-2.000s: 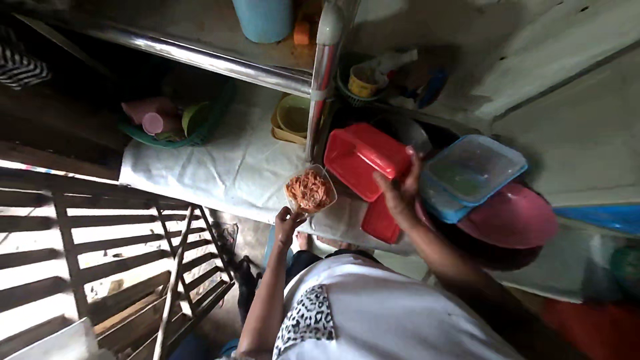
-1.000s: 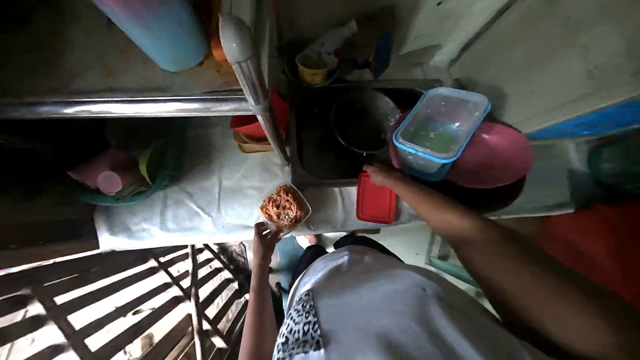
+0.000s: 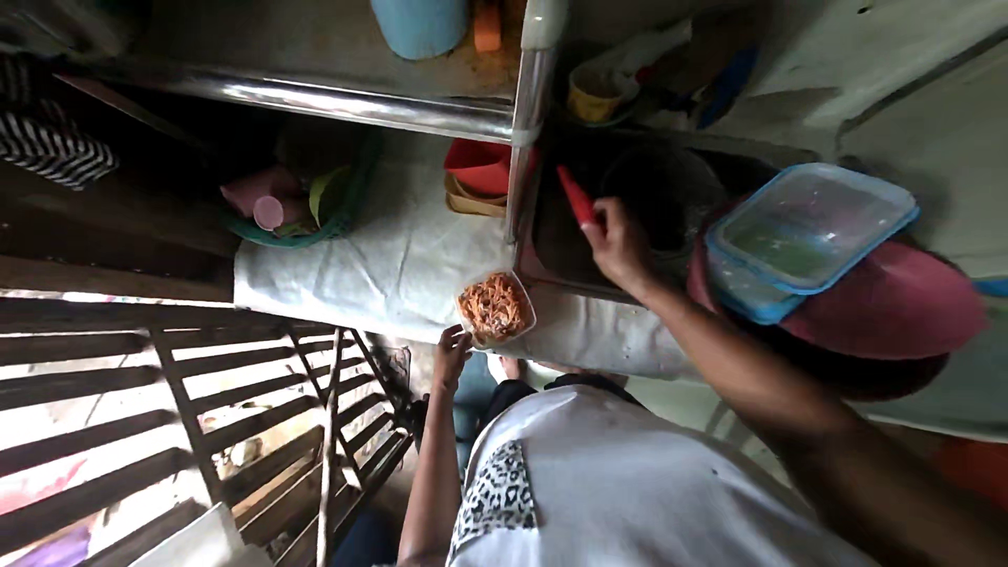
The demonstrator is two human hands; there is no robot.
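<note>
My left hand (image 3: 454,352) touches the near left corner of a clear square plastic container (image 3: 496,309) filled with orange shredded food, at the counter's front edge. Over the dark sink, my right hand (image 3: 620,244) grips a red plastic lid (image 3: 577,197), seen nearly edge-on. Left of the shelf's metal post sits a red container (image 3: 480,165), on top of a tan one (image 3: 472,197). Whether my left fingers close around the clear container's rim cannot be told.
At the right, clear containers with blue rims (image 3: 815,228) lie on a pink basin (image 3: 898,303). A round dark pan (image 3: 661,197) is in the sink. A metal post (image 3: 529,118) rises beside it. A green basket (image 3: 295,240) with cups stands at the left, above a slatted wooden railing (image 3: 181,394).
My right hand has lifted the red lid off the counter's front edge and over the sink. The red container, in my right hand's reach two seconds ago, now stands left of the post.
</note>
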